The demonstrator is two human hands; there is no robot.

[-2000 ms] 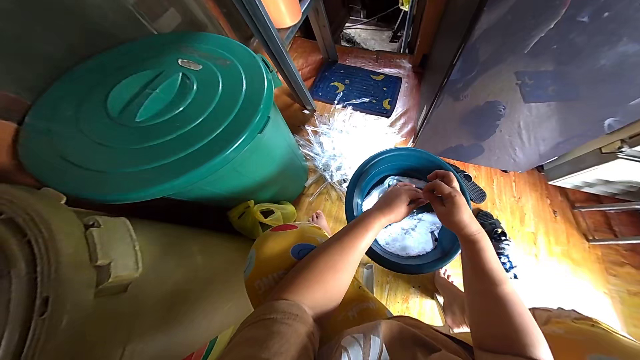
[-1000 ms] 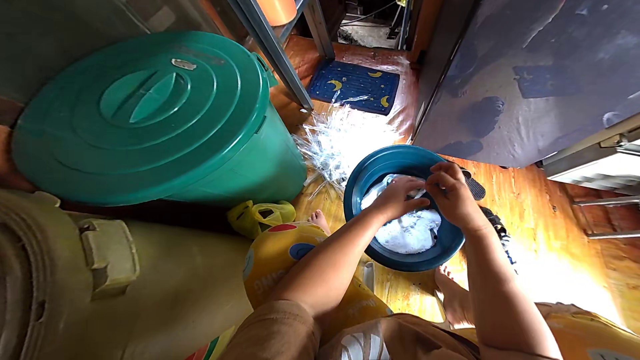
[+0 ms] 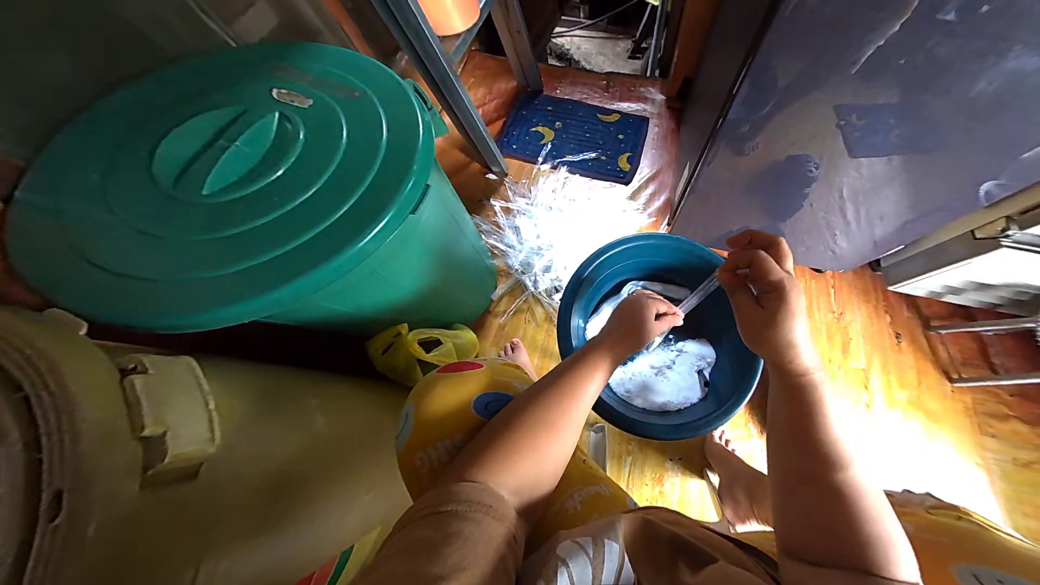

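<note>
A teal plastic basin (image 3: 578,309) stands on the floor between my feet. White powder or a similar white material (image 3: 668,378) lies in it; its exact kind I cannot tell. My left hand (image 3: 646,318) is over the basin, its fingers closed on the lower end of a narrow clear plastic tube or sleeve (image 3: 700,294). The upper end of this strip is pinched by my right hand (image 3: 757,280), above the basin's right rim. The strip slants between both hands. A heap of clear plastic strips (image 3: 552,231) lies on the floor just behind the basin.
A big green lidded plastic drum (image 3: 341,236) stands at the left, with a beige plastic container (image 3: 292,431) nearer me. A yellow plastic bag (image 3: 422,349) lies beside my foot. Beyond the heap are a blue moon-patterned mat (image 3: 577,134) and a metal rack (image 3: 443,77).
My right hand has moved up and away from my left hand, which were close together over the basin before. The clear strip now shows stretched between them.
</note>
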